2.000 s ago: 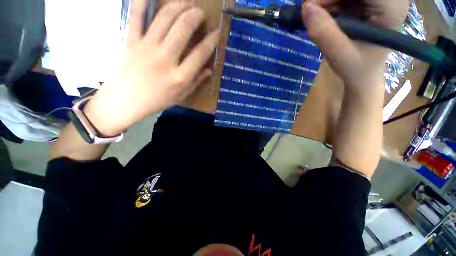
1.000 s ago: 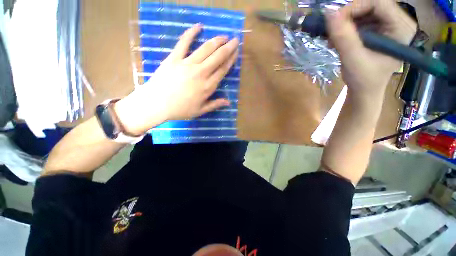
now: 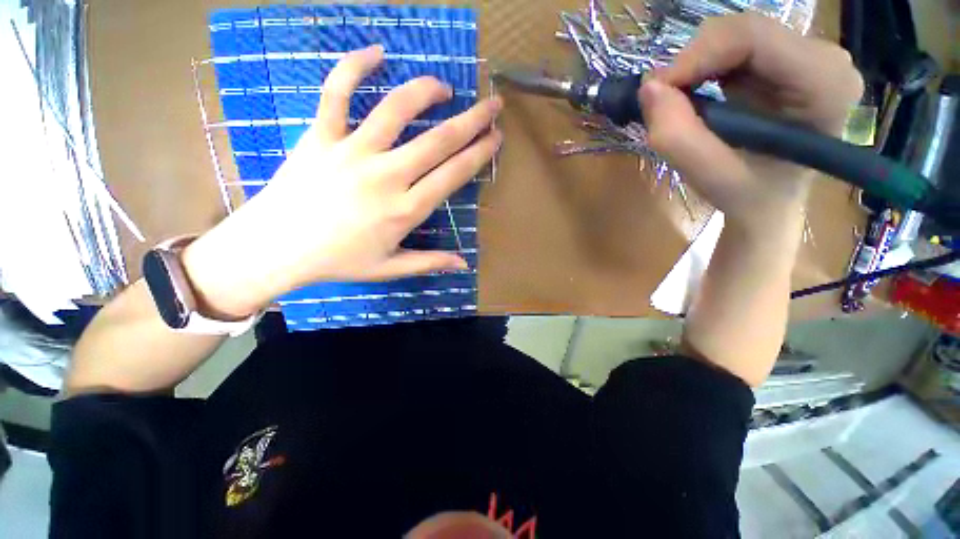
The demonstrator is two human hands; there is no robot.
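Observation:
A blue solar cell string with rows of silvery lines lies on the brown tabletop. My left hand lies flat over it with fingers spread, fingertips at its right edge. A thin busbar ribbon stands off the left edge, joined by short wires. A short thin ribbon runs beside the right edge near my fingertips. My right hand grips the black soldering iron like a pen. Its tip is at the upper end of this ribbon; contact cannot be told.
A heap of short silver tabbing ribbons lies behind the iron. A white strip lies by my right forearm. White strips and long silver ribbons lie at left. A black stand, a cable and a red object are at right.
The iron's tip has come left to the string's right edge. The string and my left hand, resting on it, appear further left in the view than before.

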